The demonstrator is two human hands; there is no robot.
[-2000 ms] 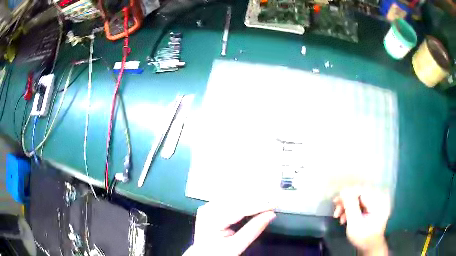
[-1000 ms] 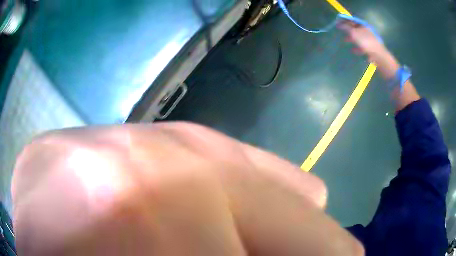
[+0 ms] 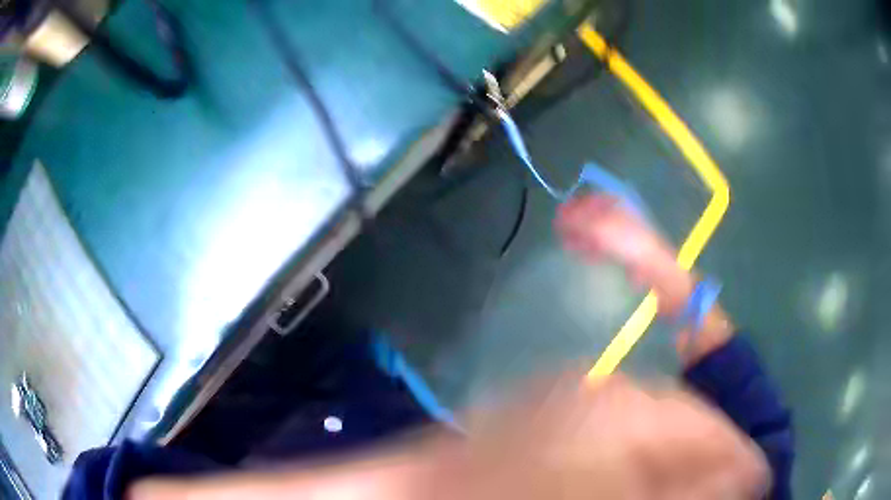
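Observation:
My right hand point(image 3: 615, 239) is raised over the floor at the right, small and blurred. Its fingers are curled around a light blue cord point(image 3: 528, 156) that runs taut from the bench edge. A light blue band point(image 3: 700, 301) is around my right wrist. My left hand point(image 3: 596, 444) is very large and blurred across the bottom; its fingertips and anything in them cannot be made out. Another light blue strip point(image 3: 415, 383) shows just above it. The small circuit board point(image 3: 36, 415) lies on the pale checked mat point(image 3: 73, 303) at the lower left.
The green bench point(image 3: 264, 166) slants across the left, with a metal handle point(image 3: 301, 303) below its edge. Dark cables point(image 3: 313, 98) cross the bench top and its edge. A yellow line point(image 3: 674, 117) bends across the floor. A brown round container point(image 3: 59, 39) is at the upper left.
The view has swung from the mat to the bench's right edge and the floor. Since one second ago, my right hand appears lower and further left, and my left hand lower.

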